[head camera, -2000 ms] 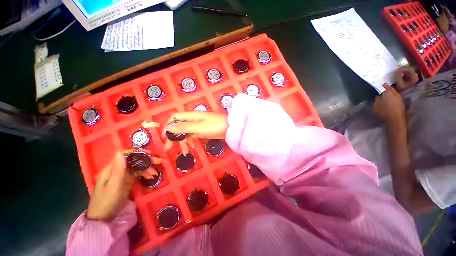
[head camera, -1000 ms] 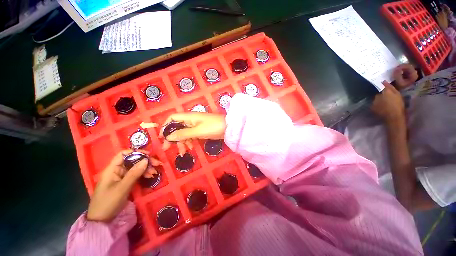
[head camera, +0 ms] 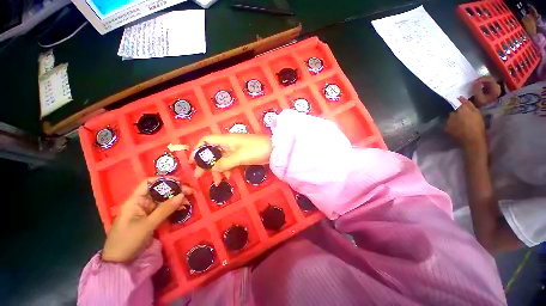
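Observation:
A red watch tray (head camera: 236, 253) with square compartments lies in front of me, most compartments holding a watch head. My left hand (head camera: 135, 224) holds a dark watch head (head camera: 163, 190) with a white centre mark, between thumb and fingers above the tray's left part. My right hand (head camera: 239, 150) holds another dark watch head (head camera: 208, 156) with a white centre mark, just right of a light watch head (head camera: 166, 163) in its compartment. Light watch heads fill most of the back row; dark ones lie in the near rows. My right sleeve hides part of the tray.
A brown wooden edge strip (head camera: 179, 76) runs behind the tray. Record sheets (head camera: 164, 34) and a white box with a screen (head camera: 114, 15) stand beyond it. At the right, another person's hands touch a paper sheet (head camera: 422, 54) near a second red tray (head camera: 500, 39).
Both held watch heads have been turned, so white centre marks now show where plain dark or shiny surfaces showed before. My hands stay in nearly the same places.

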